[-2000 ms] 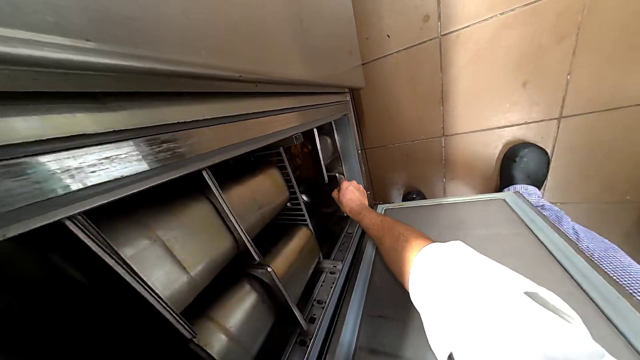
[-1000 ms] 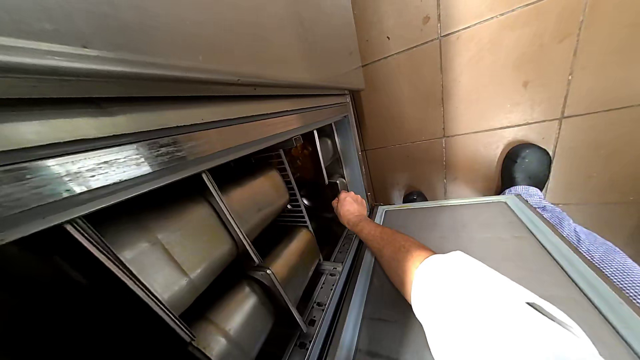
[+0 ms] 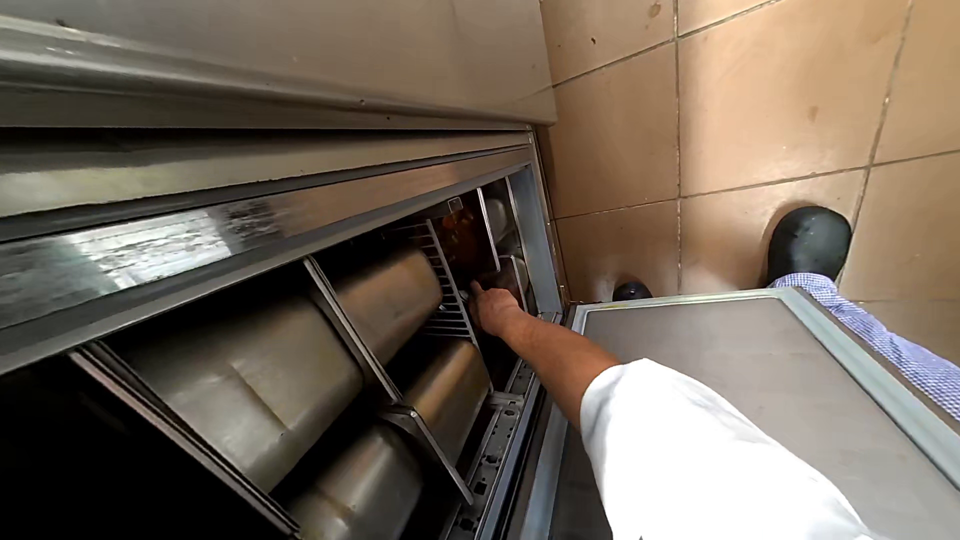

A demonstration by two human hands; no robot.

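Note:
My left hand (image 3: 496, 309) reaches into an opened stainless-steel refrigerator cabinet, beside a wire shelf (image 3: 448, 279). A thumb or finger points up and away; the other fingertips are in shadow, with a small shiny edge by them, so whether they grip anything cannot be told. Just past the hand, a container with orange-red contents (image 3: 459, 234) stands in the dark interior. Nearer the door side is a small pale container (image 3: 496, 219). Large metal pans (image 3: 247, 375) (image 3: 390, 300) (image 3: 448, 390) lie on the racks left of the hand. My right hand is out of view.
The open cabinet door (image 3: 697, 360) extends beneath my white-sleeved arm. A steel surface (image 3: 300, 52) borders the cabinet above. On the tiled floor (image 3: 780, 112) are a dark shoe (image 3: 810, 241) below a checked trouser leg (image 3: 885, 337), and another shoe tip (image 3: 632, 291) by the door's edge.
My left hand has moved down and left from the small containers near the cabinet's end toward the wire shelf. The pans and the door have stayed put.

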